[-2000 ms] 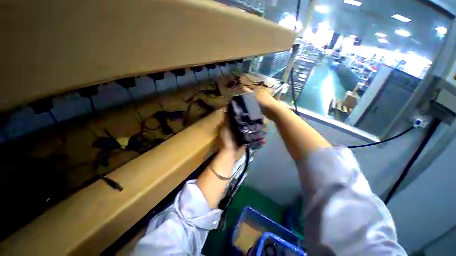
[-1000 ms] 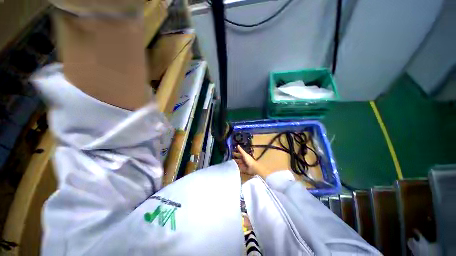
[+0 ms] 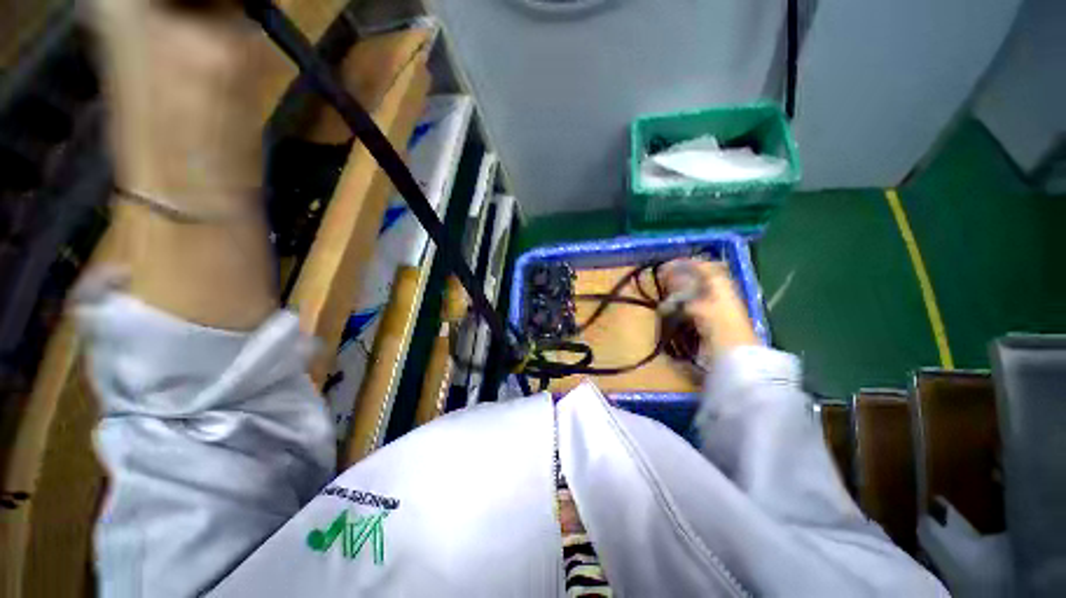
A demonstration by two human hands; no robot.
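The blue crate [image 3: 625, 245] stands on the floor with a tan cardboard sheet [image 3: 614, 327] inside. Several black adapters [image 3: 549, 301] lie along its left side, with black cords [image 3: 602, 306] running right. My right hand [image 3: 707, 306] is blurred, low over the cords at the crate's right side; its grip on them is unclear. My left hand [image 3: 175, 82] is raised at the upper left, blurred, its fingers cut off by the top edge. A thick black cord [image 3: 386, 158] slants from beside it down to a loop at the crate's left rim.
A green crate [image 3: 713, 199] with white material stands behind the blue crate, by the grey wall. Tan-edged rack shelves [image 3: 357, 199] run along the left. Upright, brown-faced panels [image 3: 947, 432] stand at the lower right. A yellow line [image 3: 918, 275] marks the green floor.
My right hand has moved right inside the crate, from the adapters to the cords. The thick black cord, nearly vertical before, now slants up to the left. My left forearm has moved slightly left.
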